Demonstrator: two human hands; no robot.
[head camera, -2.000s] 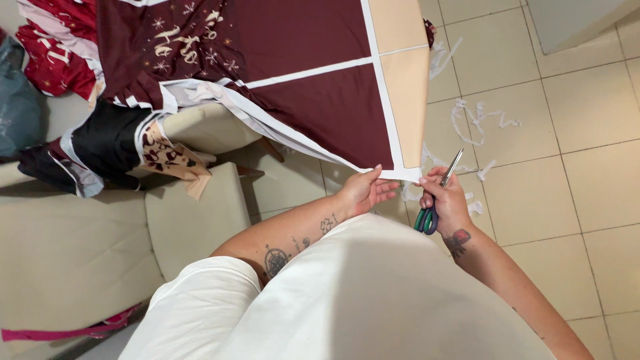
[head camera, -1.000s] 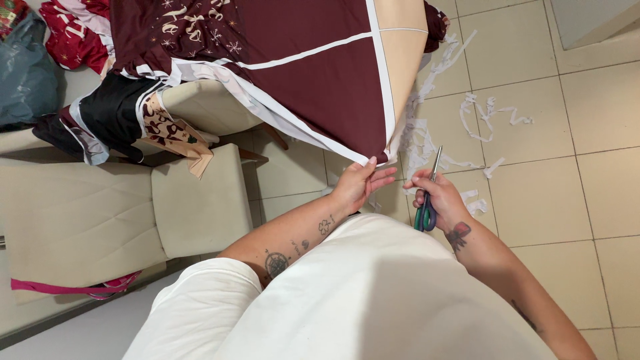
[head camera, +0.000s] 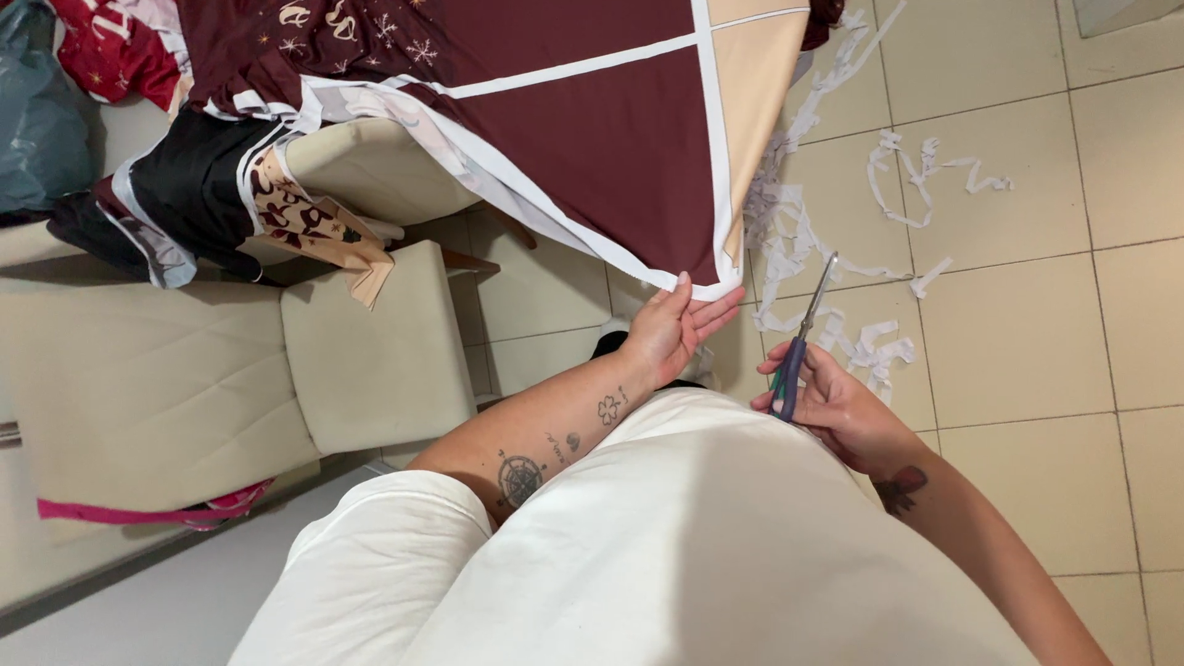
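My left hand holds the near corner of a maroon printed fabric by its white border, the thumb on top and the fingers spread beneath. The fabric has white lines across it and a beige section along its right side. To the right, my right hand holds a pair of scissors by the purple and green handles, the blades together and pointing away from me. The scissors do not touch the fabric.
White fabric strips lie scattered on the tiled floor. Beige upholstered chairs stand at the left, with a black garment over one. A blue-grey plastic bag and red fabric are at the upper left.
My right hand was at the fabric's corner two seconds ago; it has moved off to the right with the scissors. My left hand still holds the corner.
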